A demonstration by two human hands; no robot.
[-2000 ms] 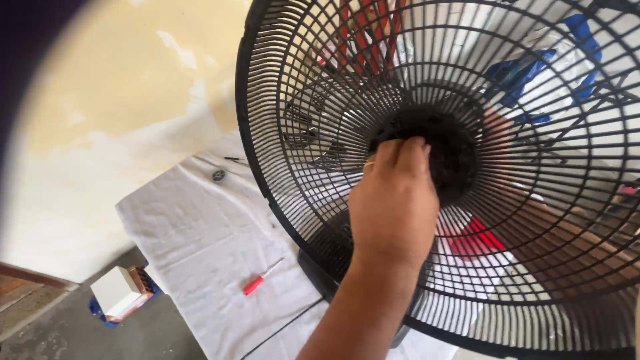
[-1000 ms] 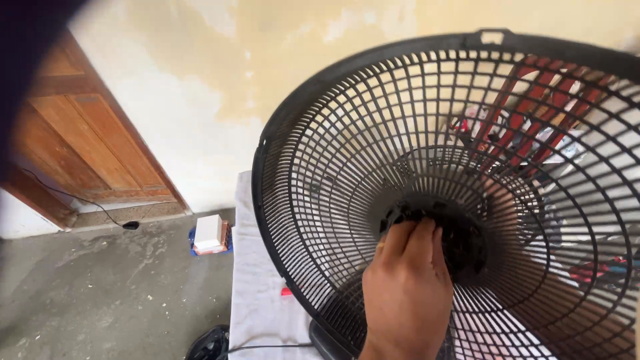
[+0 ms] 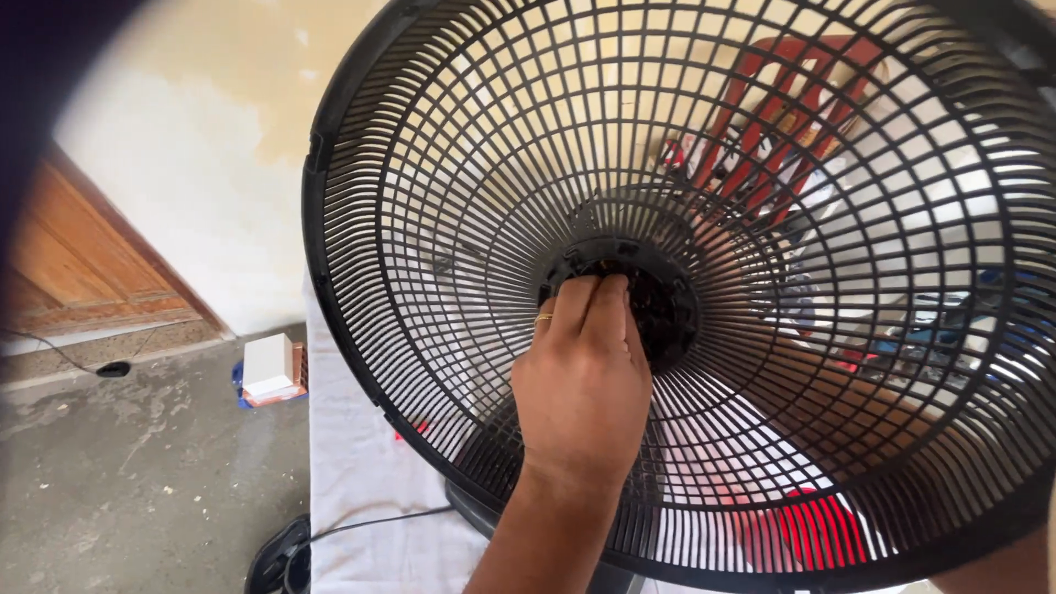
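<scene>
A large black plastic fan grille (image 3: pixel 528 148) fills the middle and right of the view, with its round hub (image 3: pixel 672 318) near the centre. My left hand (image 3: pixel 582 371), with a ring on one finger, reaches over the grille's near side. Its fingers are bent and close together at the hub opening; their tips and anything between them are hidden. Through the bars my right forearm (image 3: pixel 858 396) slants up from the lower right, and my right hand (image 3: pixel 718 247) is behind the grille beside the hub, mostly hidden. Part of the black fan base (image 3: pixel 474 503) shows below the rim.
A white cloth (image 3: pixel 355 462) covers the surface beneath, with a cable (image 3: pixel 388 520) across it. A red object (image 3: pixel 411 431) lies by the rim. A white box (image 3: pixel 268 363) is on the floor near a wooden door (image 3: pixel 91 256). A red chair (image 3: pixel 775 124) shows through the bars.
The view has swung, bringing the door and floor into sight. My left hand stays at the hub throughout. The red-handled screwdriver seen earlier on the cloth is now largely behind the grille.
</scene>
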